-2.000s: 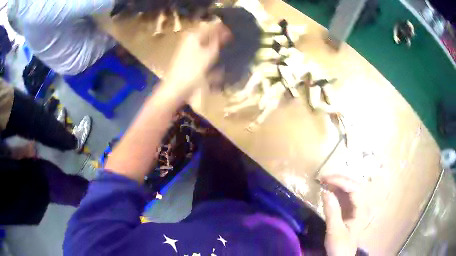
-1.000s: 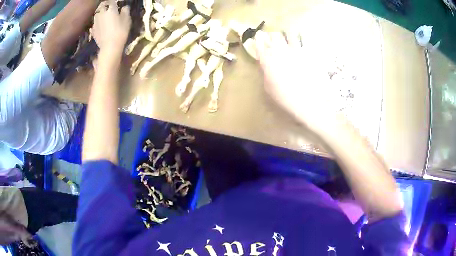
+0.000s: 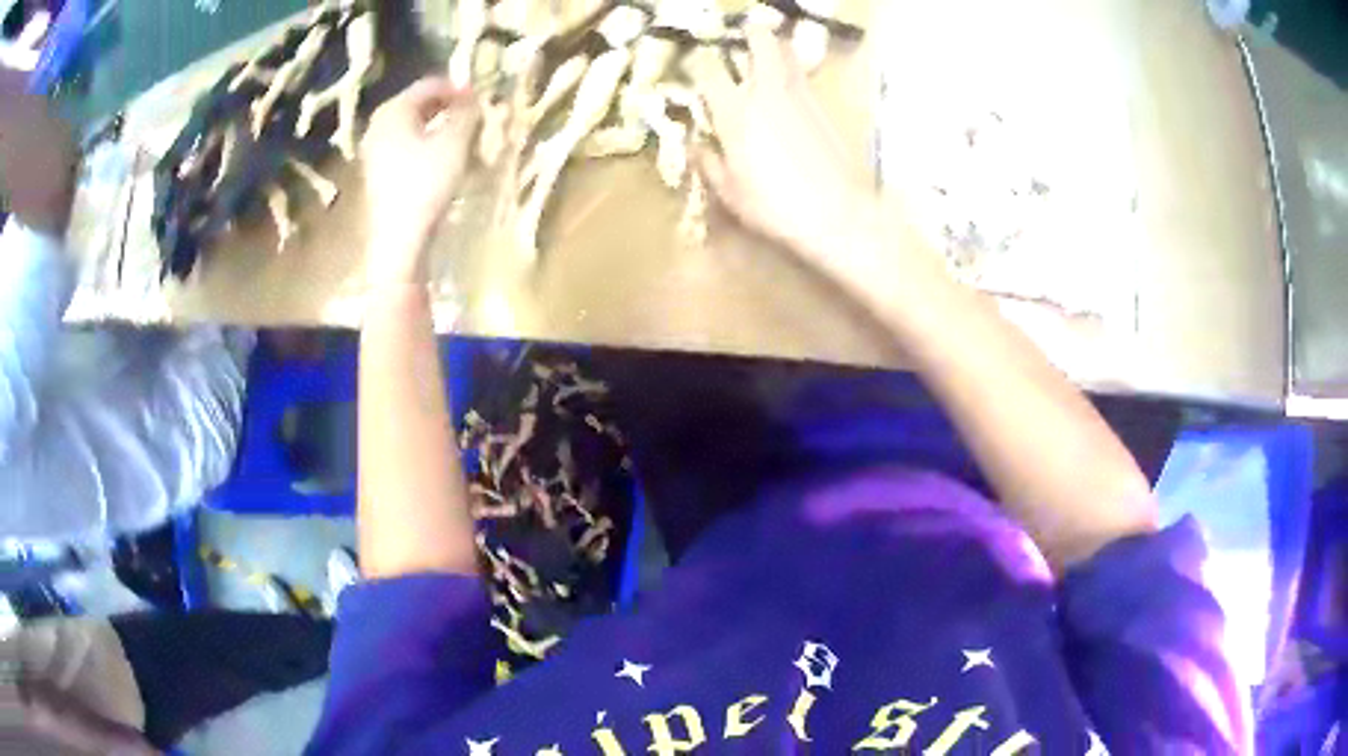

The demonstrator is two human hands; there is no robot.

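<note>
Several cream figure legs (image 3: 584, 111) with dark hip bands lie in a cluster on the tan table (image 3: 621, 266) at the top middle. My left hand (image 3: 419, 141) is beside the cluster's left side, fingers curled; blur hides whether it holds anything. My right hand (image 3: 761, 141) is at the cluster's right side, its fingertips over or against the legs; whether it grips one is unclear. A heap of finished assemblies (image 3: 281, 111), dark with cream feet sticking out, lies left of my left hand.
A parts crate (image 3: 547, 502) full of dark and cream parts is below the table edge. A seated person's pale sleeve (image 3: 126, 428) is at the left, near a blue stool (image 3: 303, 443). A spotted pale mat (image 3: 1020, 207) lies right of my right hand. Green surface shows at the top corners.
The view has swung, so the table edge now runs nearly level. My left hand has left the dark heap and is closer to the legs. My right hand is now at the legs' right side.
</note>
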